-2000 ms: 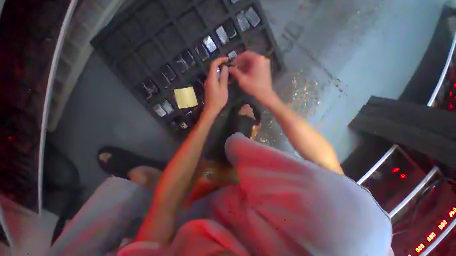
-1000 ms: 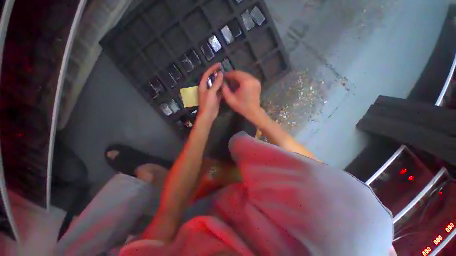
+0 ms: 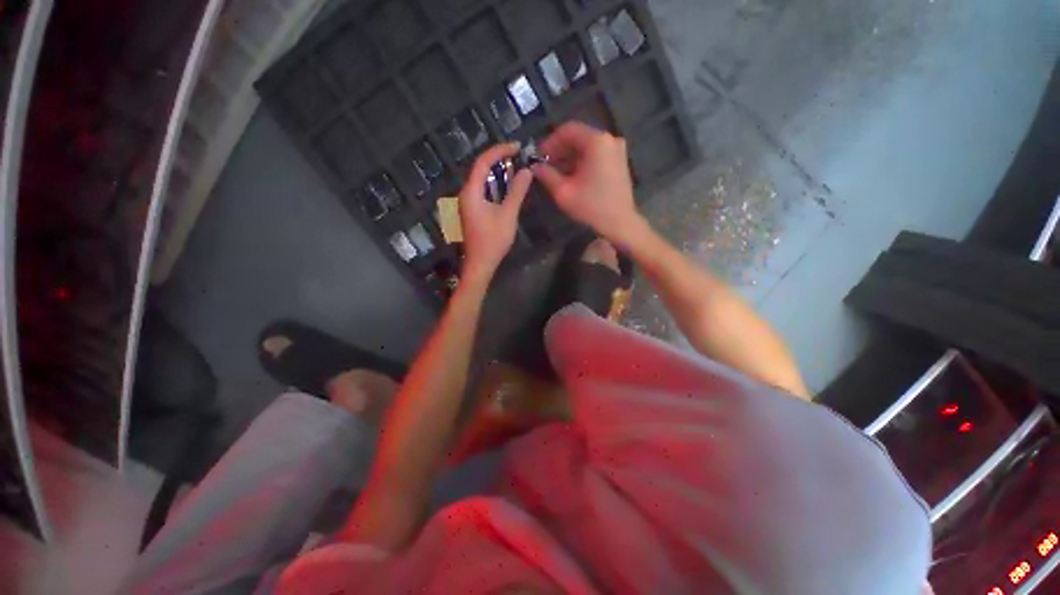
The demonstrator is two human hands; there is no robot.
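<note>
A small glossy electronic device (image 3: 500,181) is held in the fingers of my left hand (image 3: 488,209), above the compartment tray. My right hand (image 3: 591,174) is just to the right, its fingertips close to the left ones and pinching a small part (image 3: 530,156) between the hands; its details are blurred. The black compartment tray (image 3: 436,58) lies on the floor beneath, with several devices (image 3: 524,94) in its pockets. A yellow sticky note (image 3: 450,220) lies on the tray, partly hidden behind my left hand.
Rack shelves with a silvery edge (image 3: 145,250) stand at the left. More shelf edges (image 3: 918,393) with red lights are at the lower right, below dark stacked pieces (image 3: 947,296). My sandalled feet (image 3: 314,358) are beside the tray. Glittery specks lie on the floor (image 3: 744,221).
The tray and floor have shifted slightly right in view. My hands came together over the tray, then my right hand moved up and slightly away from the left one. A device now shows clearly in my left fingers.
</note>
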